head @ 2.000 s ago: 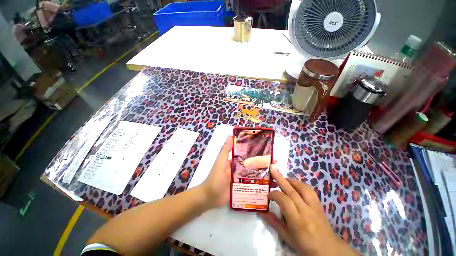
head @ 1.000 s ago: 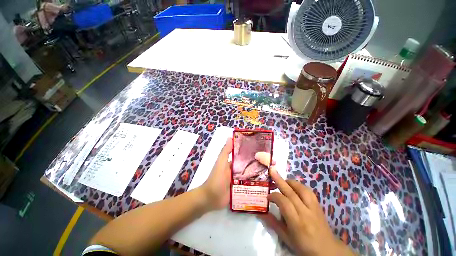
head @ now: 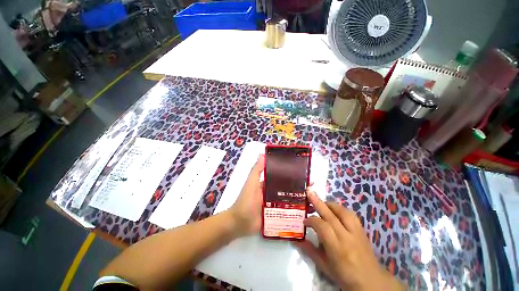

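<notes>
A smartphone with a thin red edge stands in the middle of the view, its screen lit. The upper part of the screen is dark, the lower part shows lines of text on white. My left hand holds the phone at its left side. My right hand is at the phone's right edge with its fingers bent; whether a fingertip touches the phone I cannot tell. A large white sheet lies under the hands and phone.
A written sheet and a narrow paper slip lie left on the leopard-print desk cover. Beyond right are a brown-lidded mug, a black flask, a calendar and a fan. Folders lie far right.
The upper screen picture has gone from a pinkish image to a dark one. My right fingertip has drawn back from over the screen to the phone's right edge. My left hand still holds the phone.
</notes>
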